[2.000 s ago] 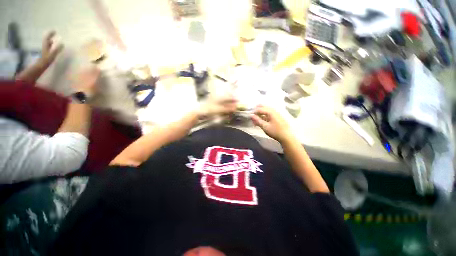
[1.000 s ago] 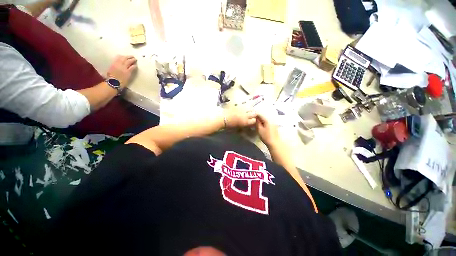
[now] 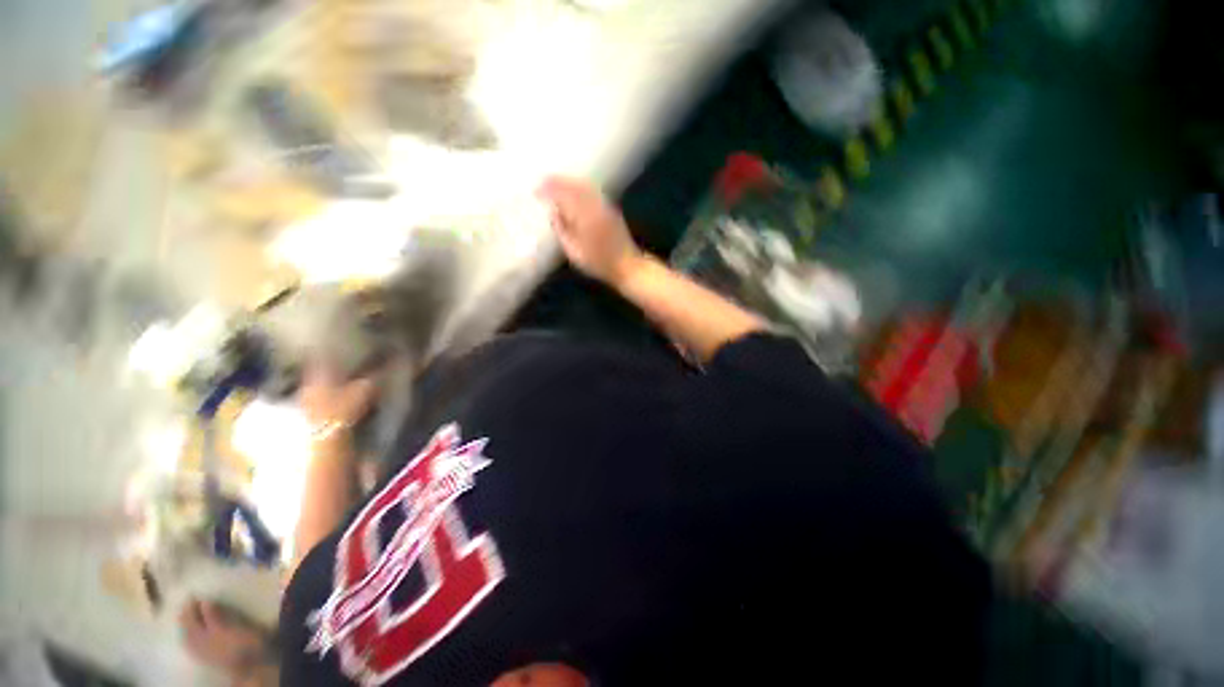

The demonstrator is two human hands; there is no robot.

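The head view is strongly blurred. My left hand [image 3: 336, 400] is over the pale worktable [image 3: 644, 61] at the left, against a grey-beige item [image 3: 322, 329], perhaps fabric; I cannot tell whether it is held. Dark blue strips [image 3: 242, 376] lie on the table beside this hand. My right hand [image 3: 588, 228] is at the table's edge, with the arm reaching over the floor side. Its fingers look bent, and nothing clearly shows in it.
Another person's hand [image 3: 226, 633] is at the lower left. A trolley with a red corner [image 3: 741, 175] and whitish contents [image 3: 785, 282] stands beyond my right forearm. Yellow-black tape [image 3: 926, 74] crosses the green floor. Blurred red and orange items [image 3: 926, 376] are at the right.
The view has swung right, bringing the floor, the trolley and the red and orange items into sight. My hands were close together over the table; now my right hand is apart from the left.
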